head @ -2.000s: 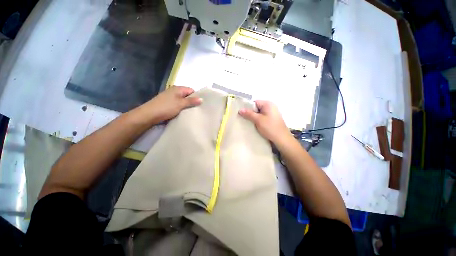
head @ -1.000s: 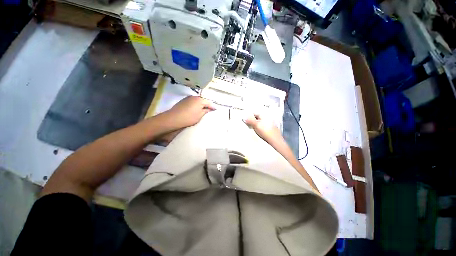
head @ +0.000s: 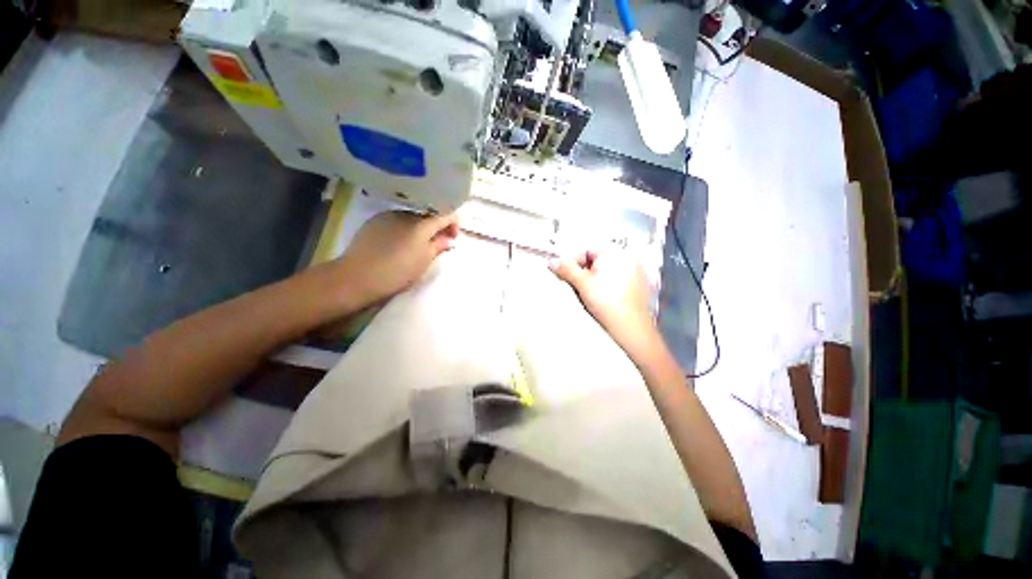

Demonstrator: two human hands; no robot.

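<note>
A large beige bag body (head: 566, 418) lies from the machine bed down over the wearer's lap, its wide mouth towards the wearer. A stitched closure tab (head: 443, 425) stands at the mouth, with a short piece of yellow tape (head: 524, 379) beside it. My left hand (head: 396, 251) grips the far edge of the bag at its left corner, close under the machine head (head: 373, 102). My right hand (head: 608, 288) pinches the same edge at the right. The edge lies against the pale clamp frame (head: 515, 226). The needle is hidden behind the head.
Dark grey bed plates flank the frame, the large one (head: 204, 226) at left. A black cable (head: 704, 296) loops at right. Brown scraps (head: 835, 390) and a thin pointed tool (head: 770, 418) lie on the white table at right. A white tool with a blue end (head: 653, 96) is behind.
The bag's far edge has moved forward from the front of the clamp frame to beneath the machine head, with both hands holding it. The yellow-taped seam faced up before; now mostly plain beige shows. The view has shifted.
</note>
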